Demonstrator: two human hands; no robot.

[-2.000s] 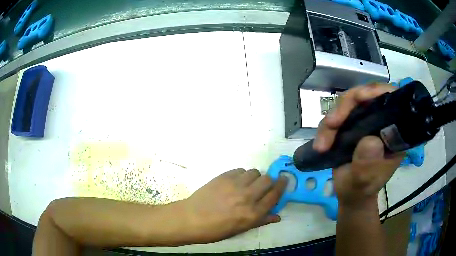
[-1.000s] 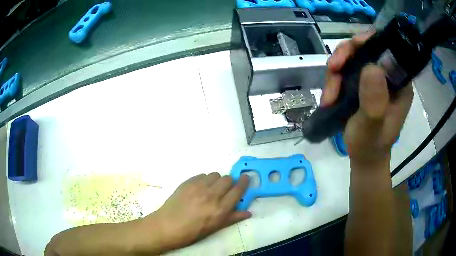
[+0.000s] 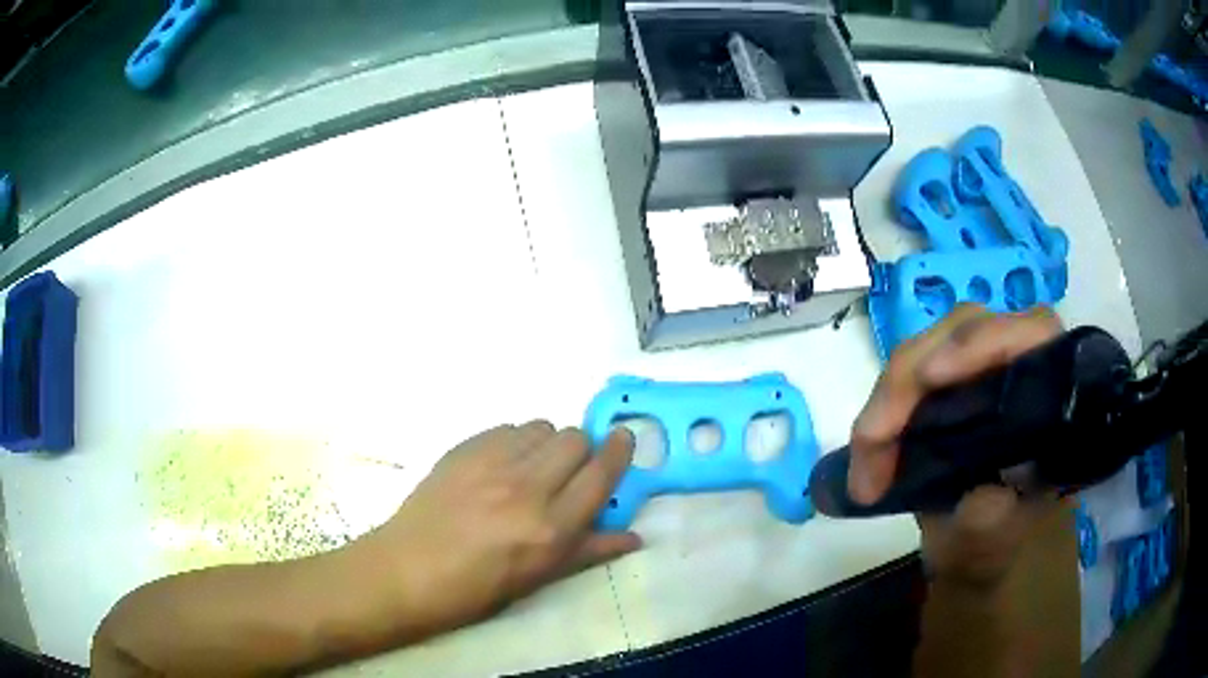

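A light-blue controller housing (image 3: 706,473) lies flat on the white bench. My left hand (image 3: 517,490) holds its left grip, with fingers at the left large hole and the thumb below. My right hand (image 3: 954,411) is shut on the black electric screwdriver (image 3: 980,431), held nearly level. The screwdriver's nose is at the housing's lower right grip. The bit and any screw there cannot be made out. The grey screw feeder (image 3: 762,172) stands behind the housing, with its silver pick-up mechanism (image 3: 782,239) at the front.
Stacked blue housings (image 3: 976,285) lie right of the feeder. A dark-blue bin (image 3: 40,364) is at the far left. Small specks lie on the yellowish patch (image 3: 239,497). A green conveyor (image 3: 331,53) with blue housings runs behind. More housings (image 3: 1142,570) are low at the right.
The screwdriver went from the housing's upper left corner to near the feeder's front, then down to the lower right grip. The left hand stays on the housing. The camera view has shifted.
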